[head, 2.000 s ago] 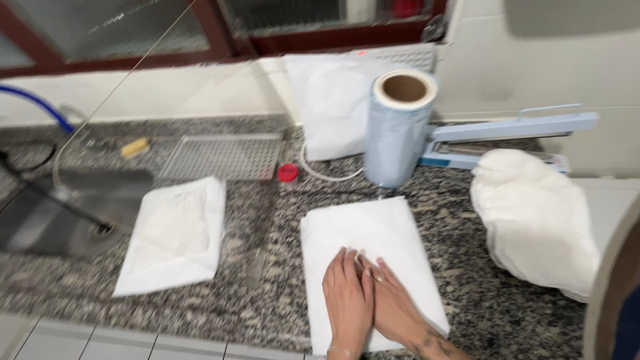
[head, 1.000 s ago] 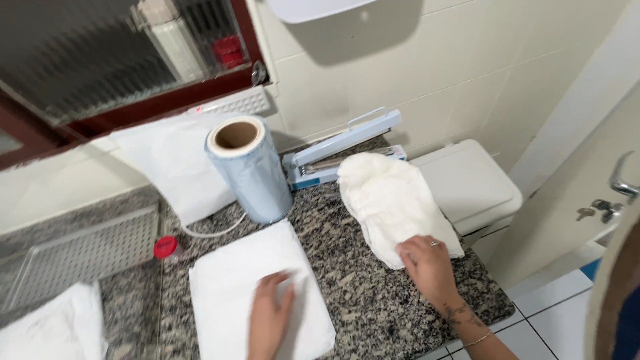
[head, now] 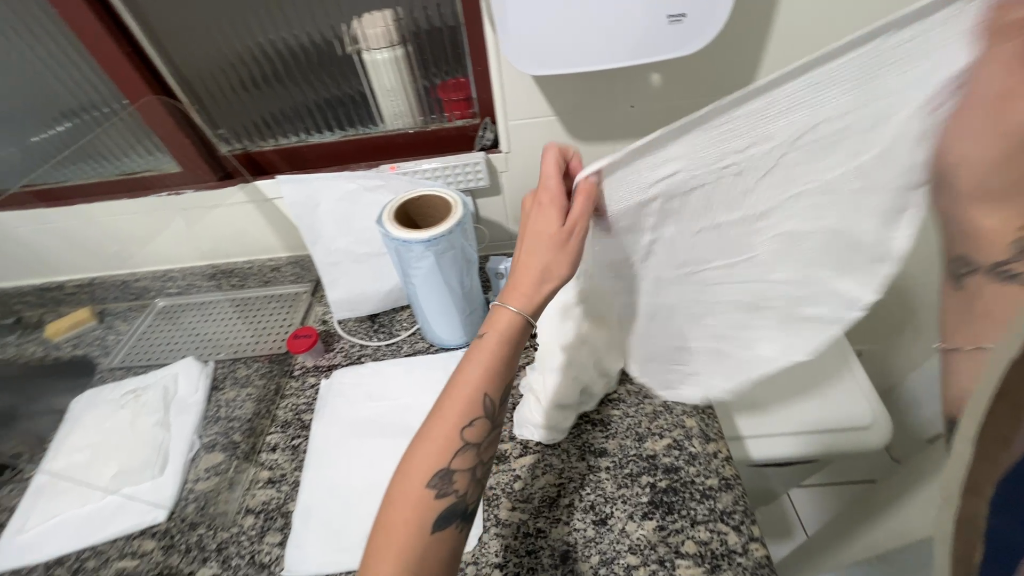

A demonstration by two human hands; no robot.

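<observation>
A thin white cloth (head: 768,232) hangs stretched in the air between my two hands. My left hand (head: 560,216) pinches one upper corner of it. At the right edge of the view my right hand (head: 988,112), blurred and partly cut off, holds the other upper end. Behind my left wrist lies a heap of white cloths (head: 572,360) on the granite counter, partly hidden by the raised cloth. A flat white folded sheet (head: 360,448) lies under my left forearm. Farther left, another white sheet (head: 48,512) bears a folded white piece (head: 120,440).
A roll of blue-tinted film (head: 440,280) stands upright at the back. Beside it are a white sheet (head: 352,240), a small red-lidded container (head: 304,344), a perforated metal tray (head: 216,320) and a yellow sponge (head: 70,323). A white lidded bin (head: 808,392) stands right of the counter (head: 640,496).
My left hand has moved right from the flat sheet to a cloth corner. My right hand has risen from the cloth heap. A cloth is now lifted and spread between them.
</observation>
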